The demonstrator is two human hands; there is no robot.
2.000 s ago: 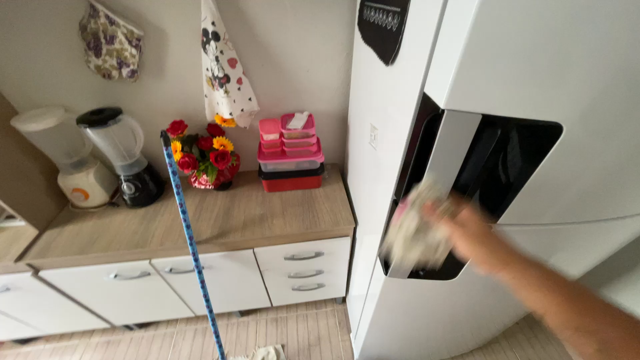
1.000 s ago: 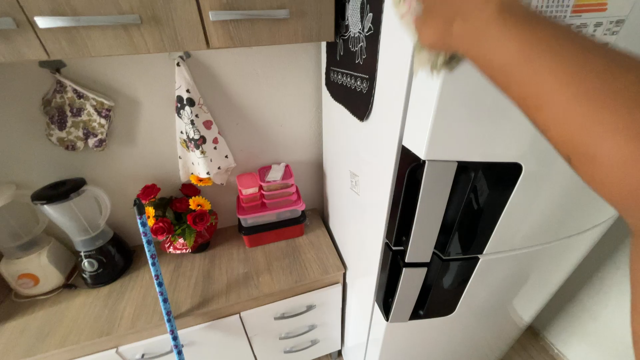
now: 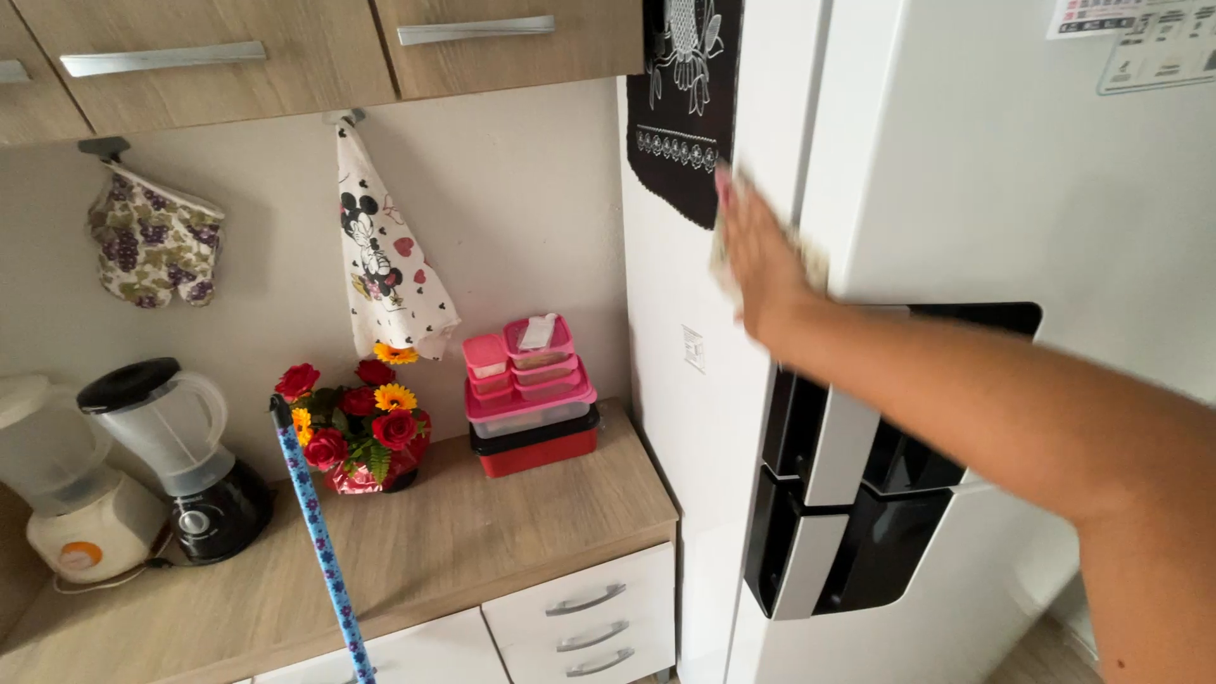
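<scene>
My right hand [image 3: 765, 256] presses a light cloth [image 3: 727, 261] against the side of a white refrigerator [image 3: 703, 408], near its front edge. The cloth shows at both sides of the hand and is mostly hidden under it; motion blurs both. Just beside the fingertips hangs a black cover with a white printed pattern [image 3: 684, 142]. Below the forearm are the refrigerator's black and silver door handles [image 3: 831, 475]. My left hand is out of view.
A blue patterned pole [image 3: 323, 551] stands before the wooden counter [image 3: 456, 541]. On the counter are two blenders [image 3: 195, 465], a flower arrangement [image 3: 366, 418] and stacked plastic containers [image 3: 532, 408]. Wall cabinets [image 3: 228, 57] hang above a towel [image 3: 385, 256] and an oven mitt [image 3: 157, 237].
My right hand and the cloth were at the door handles, then high at the refrigerator's upper edge; now they are lower, on its side near the black cover. The view has tilted up.
</scene>
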